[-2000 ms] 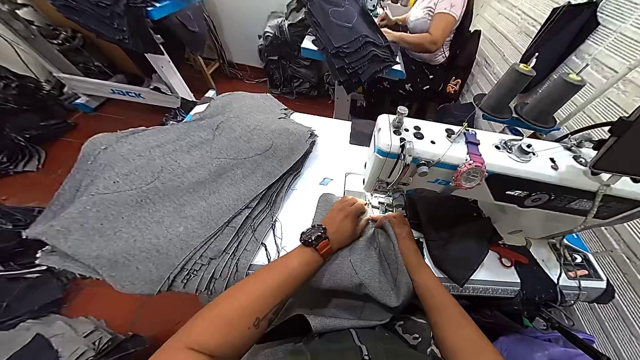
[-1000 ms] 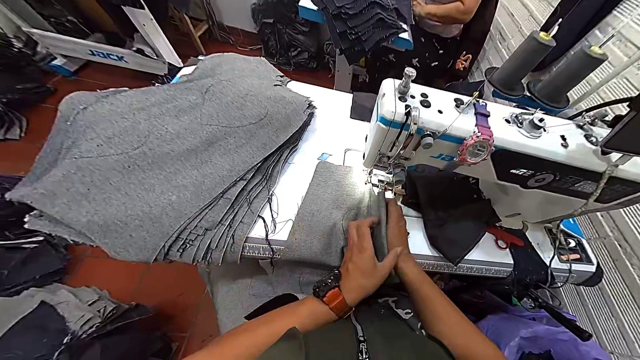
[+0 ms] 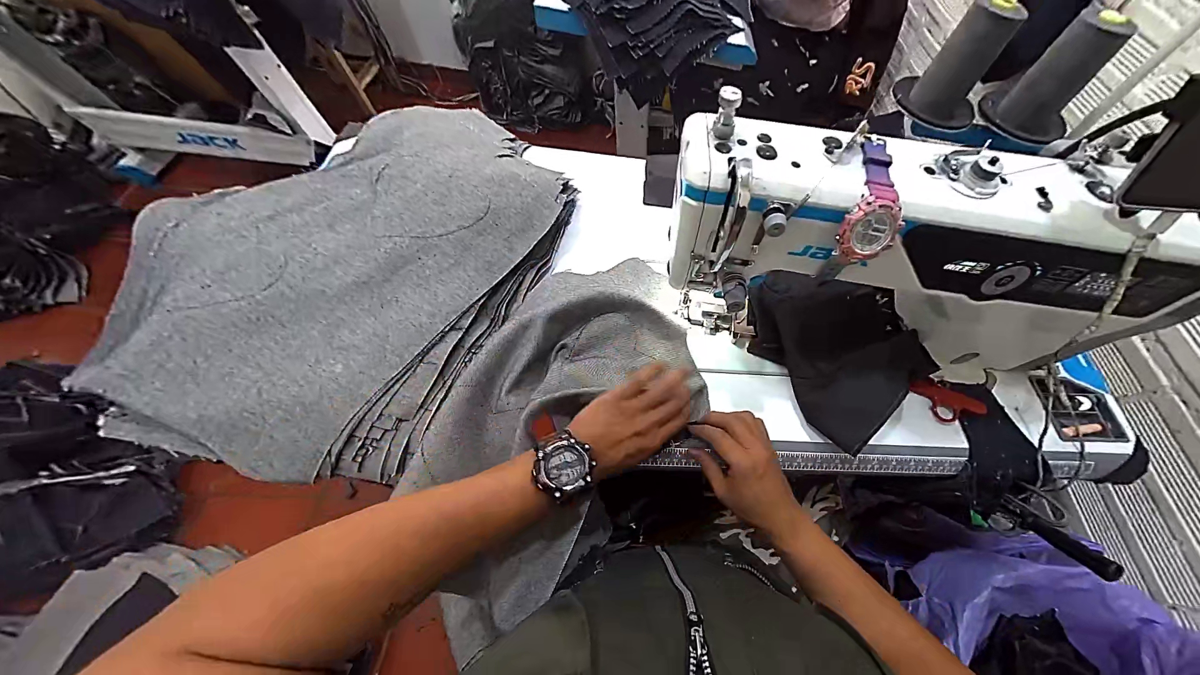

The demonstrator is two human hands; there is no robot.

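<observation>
A piece of grey fabric [image 3: 525, 356] lies bunched over the front of the sewing table, left of the presser foot [image 3: 714, 314] of a white Jack sewing machine [image 3: 797, 216]. My left hand [image 3: 637, 422], a little blurred, rests on this fabric near its right edge, with a digital watch on the wrist. My right hand [image 3: 745, 459] pinches the fabric's edge between thumb and fingers, just above the table's front edge. Both hands are in front of the presser foot, apart from it. A stack of cut grey fabric pieces [image 3: 319, 272] lies to the left.
Black fabric [image 3: 844, 366] lies right of the needle area, beside red-handled scissors [image 3: 947, 400]. A pink and purple watch [image 3: 872, 220] hangs on the machine. Thread cones [image 3: 966, 56] stand behind it. A ruler strip [image 3: 844, 462] runs along the table's front edge. A purple bag [image 3: 1031, 600] is below right.
Both hands have moved back from the presser foot toward the table's front edge. The grey fabric, flat beside the foot one second ago, is now bunched and spread farther left.
</observation>
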